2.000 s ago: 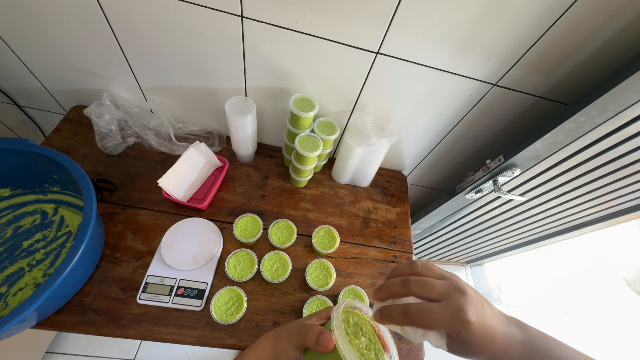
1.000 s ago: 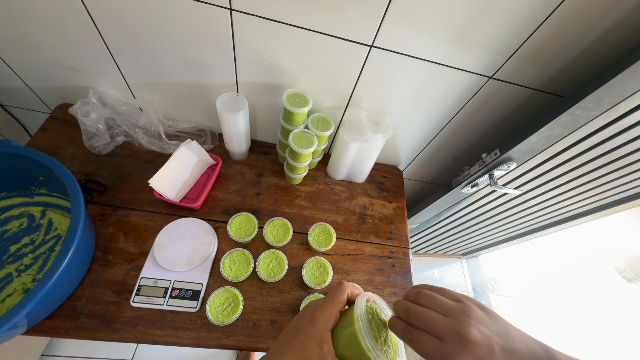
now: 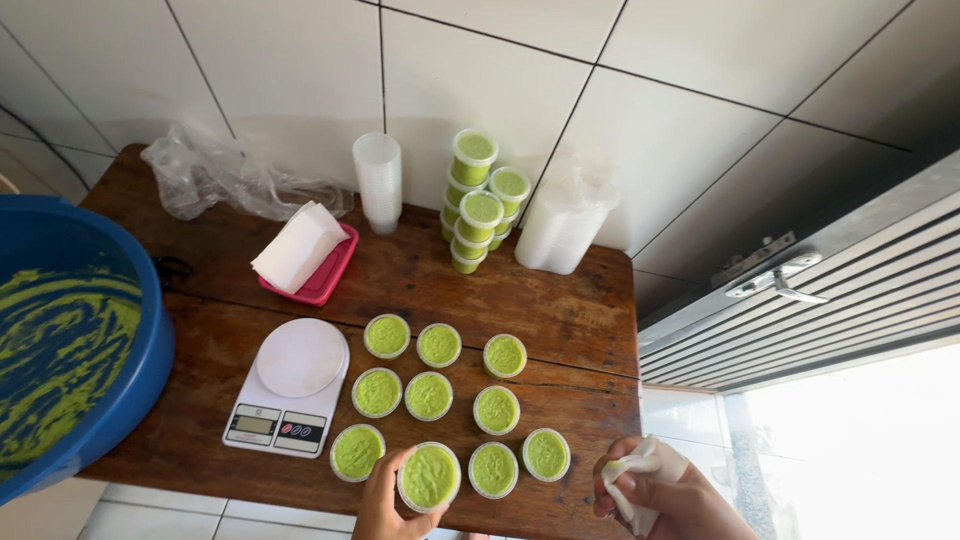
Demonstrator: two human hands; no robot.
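My left hand (image 3: 391,504) grips an open clear plastic cup of green paste (image 3: 429,477) by its side, at the table's front edge. A crumpled white paper napkin (image 3: 637,480) is held in my right hand (image 3: 675,495), off to the right of the cups. Several more open cups of green paste (image 3: 429,396) stand in loose rows on the wooden table (image 3: 420,292). Left of them lies a white digital kitchen scale (image 3: 301,358), its round plate bare. Behind, lidded cups of green paste (image 3: 481,210) are stacked against the tiled wall.
A blue plastic basin (image 3: 154,330) smeared with green paste stands at the left, dark-handled scissors (image 3: 174,268) beside it. Toward the wall are a clear plastic bag (image 3: 202,176), napkins (image 3: 300,247) on a pink tray (image 3: 330,274), stacked empty cups (image 3: 377,180) and bagged lids (image 3: 566,217). A slatted metal door (image 3: 825,300) is at right.
The cup in my left hand has moved left and is now upright beside the other cups. My right hand, with the napkin, has moved away from that cup.
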